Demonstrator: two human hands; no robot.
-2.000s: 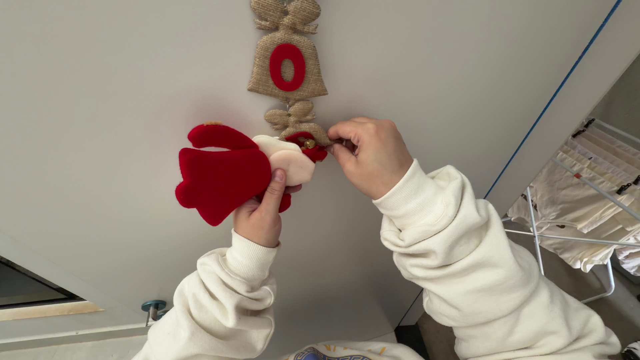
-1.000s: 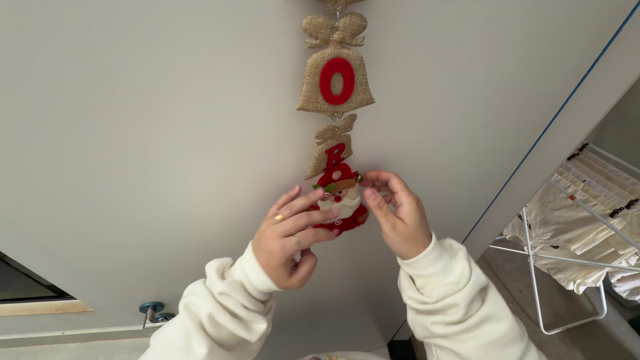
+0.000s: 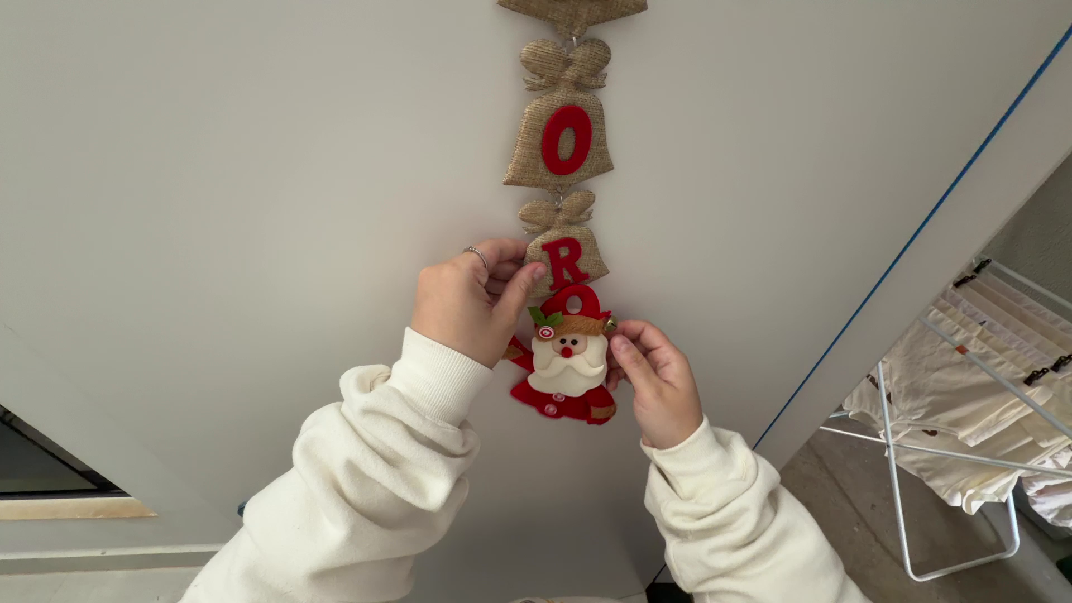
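A string of burlap bell-shaped ornaments hangs down a pale flat surface. One burlap bell (image 3: 524, 159) bears a red felt O; the smaller burlap bell (image 3: 593, 255) under it bears a red R. Below that is a felt Santa figure (image 3: 567, 373) with a white beard, facing out, its red top touching the lower edge of the R bell. My left hand (image 3: 473, 293), with a ring on one finger, pinches the left edge of the R bell. At the Santa's right side, beside a small metal bell (image 3: 610, 323), my right hand (image 3: 659, 381) holds its edge between thumb and fingers.
A folding drying rack (image 3: 896, 477) with pale cloths (image 3: 946, 394) clipped on it stands at the right. A blue line (image 3: 921, 222) runs diagonally along the pale surface. At the lower left is a dark framed opening (image 3: 50, 469).
The Santa figure, seen from its plain red back two seconds ago, now faces out below the R bell. My left hand has moved from the Santa up to the R bell's edge.
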